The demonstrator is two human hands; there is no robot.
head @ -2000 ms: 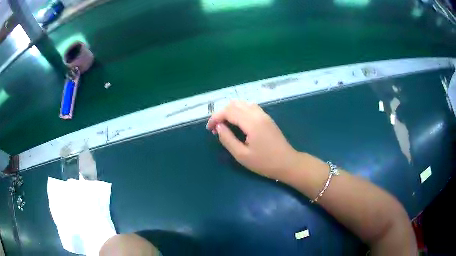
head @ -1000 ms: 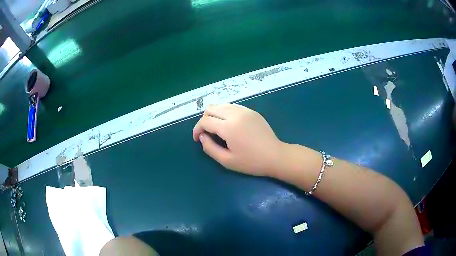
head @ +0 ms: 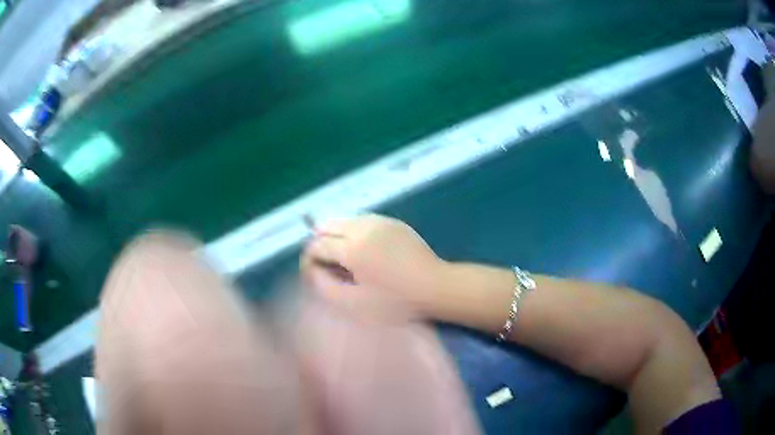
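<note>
My right hand (head: pixel 365 263), with a bracelet at the wrist, is at the near edge of the pale rail. Its fingers are curled and its thumb is close to them; whether anything small is at the fingertips cannot be told. My left hand (head: pixel 191 331) is a large blur close to the camera at the lower left and centre, cut off by the bottom edge. Its fingers and anything in it cannot be made out. A pink fan unit (head: pixel 23 246) with a blue battery (head: pixel 22 306) in its handle lies on the green belt at the far left.
The scuffed rail (head: pixel 425 157) runs between the belt (head: pixel 255 110) and the dark green bench (head: pixel 527 204). Small cream pieces lie on the bench, one at the front (head: pixel 500 397) and one at right (head: pixel 710 245). Part of another person's arm (head: pixel 763 153) shows at the right edge.
My left hand has come up large into the lower left, covering most of the white paper. The view has shifted; the fan unit shows lower and farther left. My right hand keeps its curled pose.
</note>
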